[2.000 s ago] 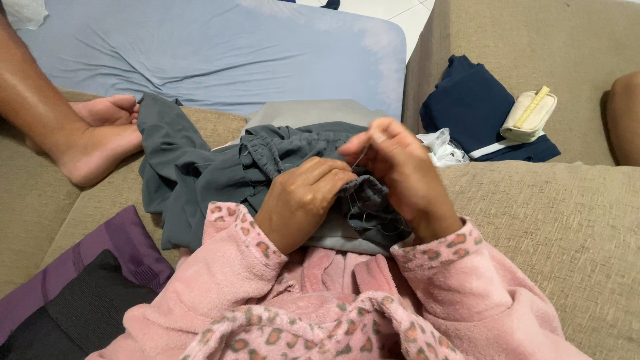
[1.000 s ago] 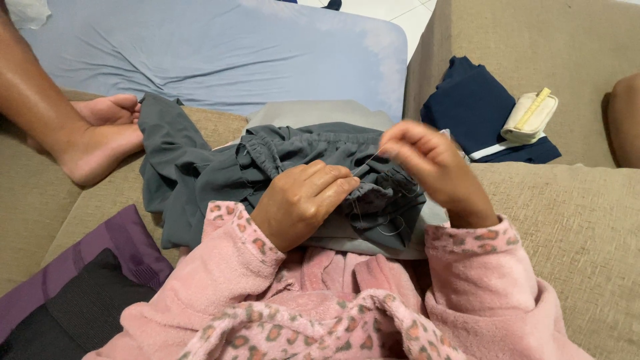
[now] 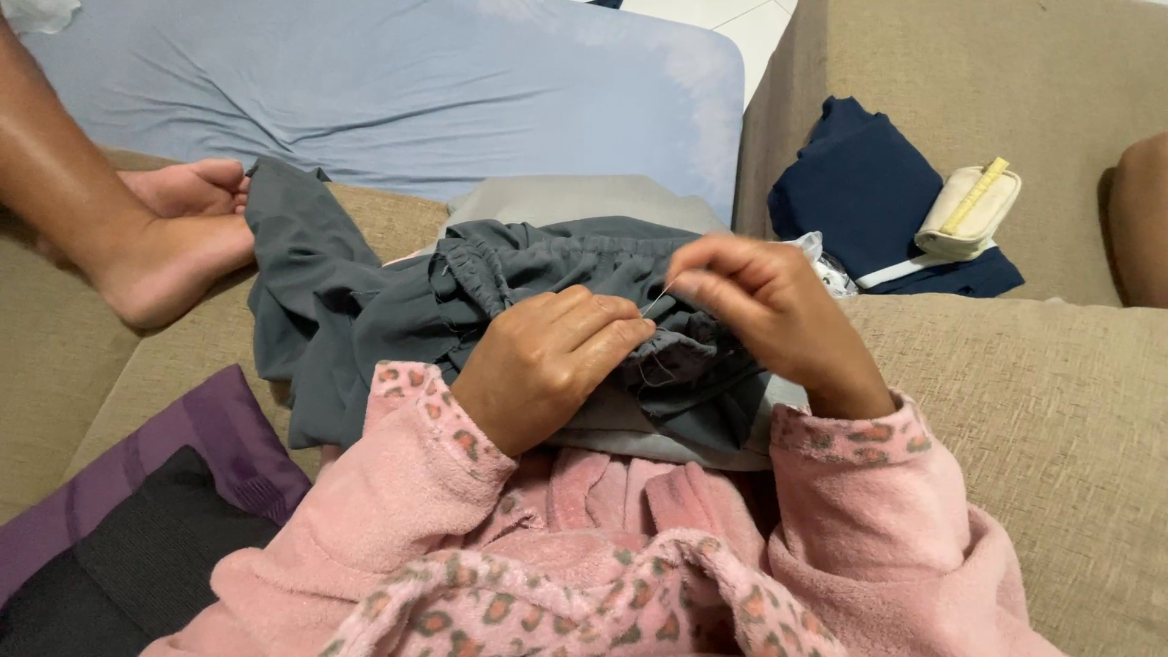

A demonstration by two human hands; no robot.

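Observation:
A dark grey garment (image 3: 365,310) with a gathered elastic waistband lies across my lap, over a light grey cloth (image 3: 593,196). My left hand (image 3: 558,360) grips the garment's gathered edge, fingers closed on it. Just right of it, my right hand (image 3: 762,306) pinches something thin between thumb and forefinger, with a fine thread (image 3: 657,299) running toward the left fingertips. Whether a needle is in the pinch cannot be told. A loose loop of thread lies on the gathered fabric below the left fingertips.
Another person's leg and foot (image 3: 173,255) rest on the beige sofa (image 3: 1031,392) at left. At right lie folded navy cloth (image 3: 858,196) and a cream pouch (image 3: 969,210) with a yellow measuring tape (image 3: 975,196). Purple and black fabric (image 3: 137,529) lies lower left. Beyond is a blue-sheeted mattress (image 3: 411,91).
My right hand moved out to the right one second ago and is now back nearer my left hand. The left hand stays on the garment.

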